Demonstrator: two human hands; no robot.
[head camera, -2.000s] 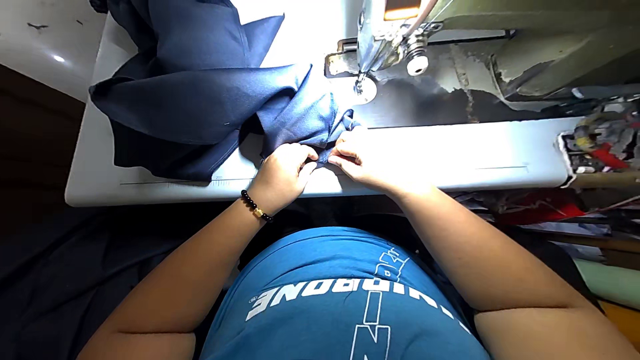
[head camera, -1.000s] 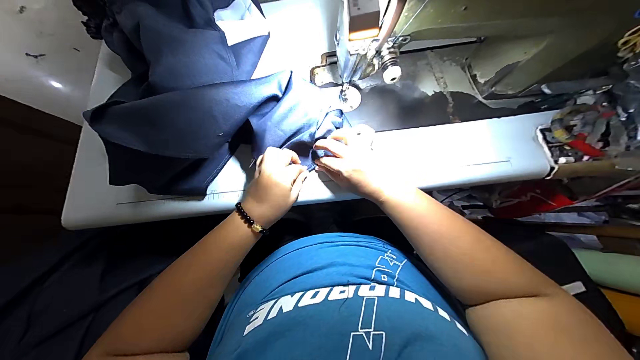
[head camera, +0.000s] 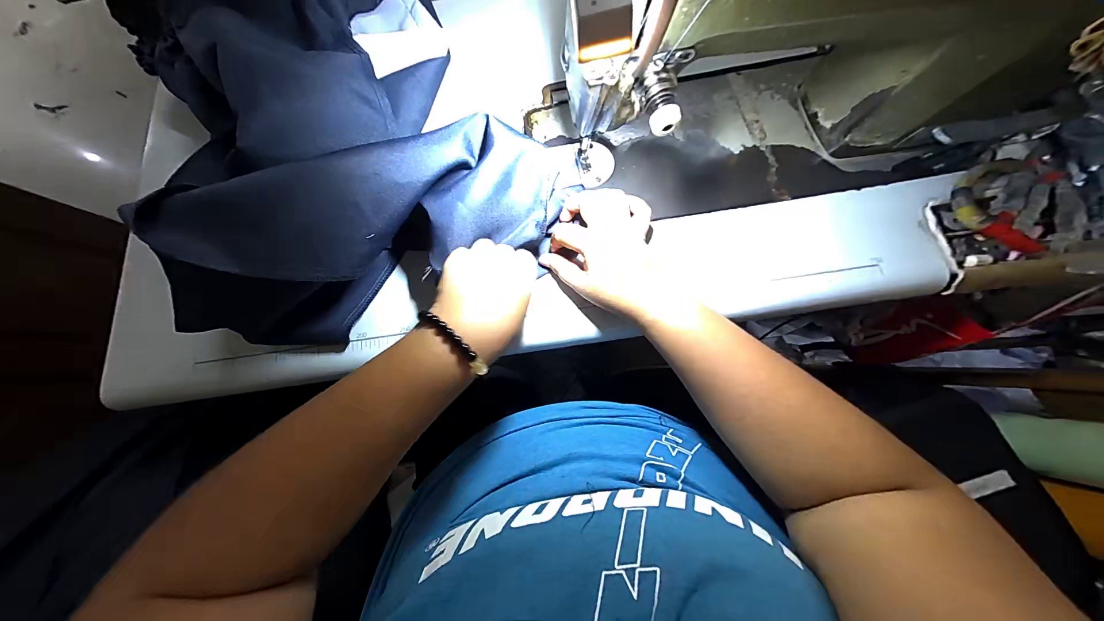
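Note:
Dark blue fabric (head camera: 319, 190) lies bunched on the white sewing table (head camera: 811, 250), its right end beside the needle plate (head camera: 595, 164) of a sewing machine. My left hand (head camera: 487, 293), with a beaded bracelet at the wrist, grips the near edge of this fabric, fingertips hidden under the knuckles. Just to its right, my right hand (head camera: 608, 250) pinches the fabric's right edge between thumb and fingers, close below the presser foot (head camera: 585, 148). Whether the foot is raised or lowered cannot be told.
The green machine body (head camera: 906, 69) spans the upper right, with a thread tension knob (head camera: 664, 116) near the needle. Scraps and a yellow-and-red roll (head camera: 992, 207) fill a space right of the table. A printed ruler scale (head camera: 371, 341) runs along the table's front edge.
Both hands have moved up toward the presser foot with the fabric's right end. The right hand has turned more over the fabric edge. The view has shifted slightly.

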